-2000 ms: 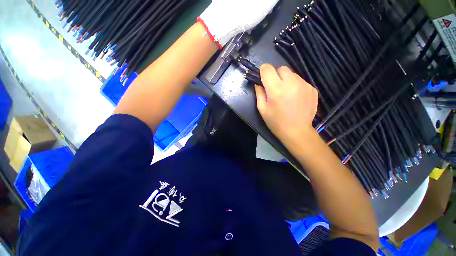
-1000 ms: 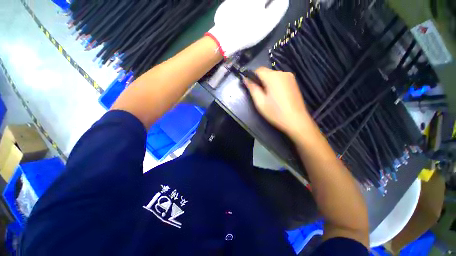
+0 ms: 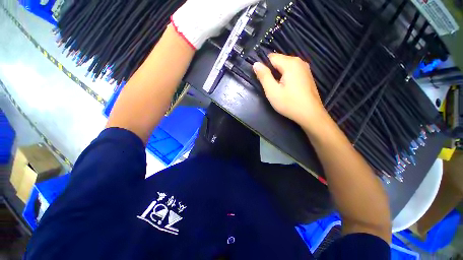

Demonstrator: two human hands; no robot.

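A silvery loading bar (image 3: 226, 55) with several short metal pegs along its right side lies near the table's left edge. My left hand (image 3: 213, 18), in a white knit glove with a red cuff, is at the bar's upper part; its fingers are cut off by the top edge, so its grip cannot be told. My bare right hand (image 3: 289, 84) holds a black cable end between thumb and fingers, just right of the bar. Black cable leads (image 3: 350, 66) lie in a wide pile across the dark table, with stripped tips at both ends.
A bundle of black cables (image 3: 114, 30) lies at the upper left. Blue bins (image 3: 175, 134) stand below the table edge. A white round tub (image 3: 424, 198) is at the lower right. Part of the machine with a warning label (image 3: 436, 14) is at the upper right.
The bar now shows more fully and stands more upright in view, with its pegs visible. My gloved left hand has moved left. My right hand has shifted slightly right, at the cable tips.
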